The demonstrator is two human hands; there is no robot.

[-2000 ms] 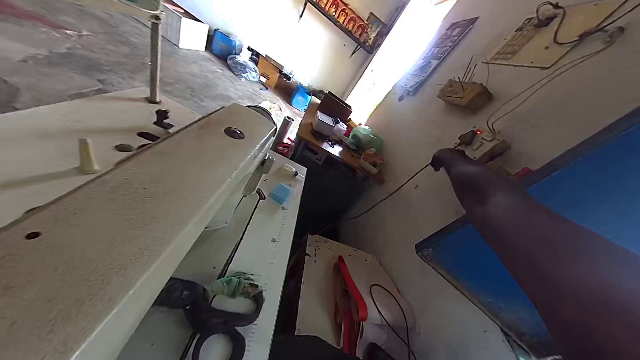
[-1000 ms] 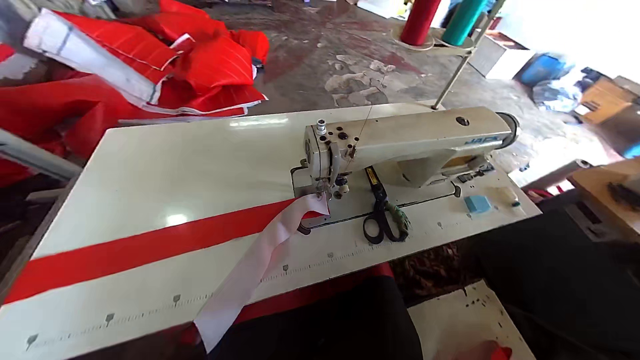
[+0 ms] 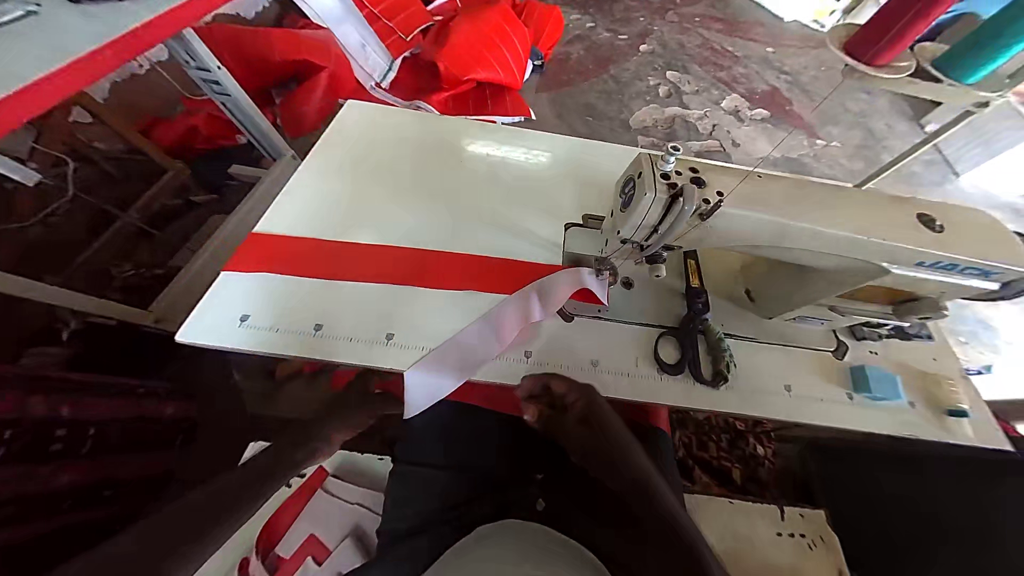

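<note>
A white strip of fabric and a red strip meet under the needle area of a JACK sewing machine. The white strip's loose end hangs over the table's front edge. Just left of that end, my left hand is low by the edge, dark and partly hidden. My right hand, fingers curled, is at the front edge beside red fabric over my lap; whether it grips anything is unclear. Black-handled scissors lie on the table right of the needle, with green wrapping on one handle.
A light blue block and a small bobbin-like item rest at the table's right end. Thread cones stand at the back right. Red fabric is heaped behind the table, and a metal frame stands left.
Two seconds ago an arm reached to a switch box on the wall; now both hands are low by the table's front edge. The view has swung widely left.
</note>
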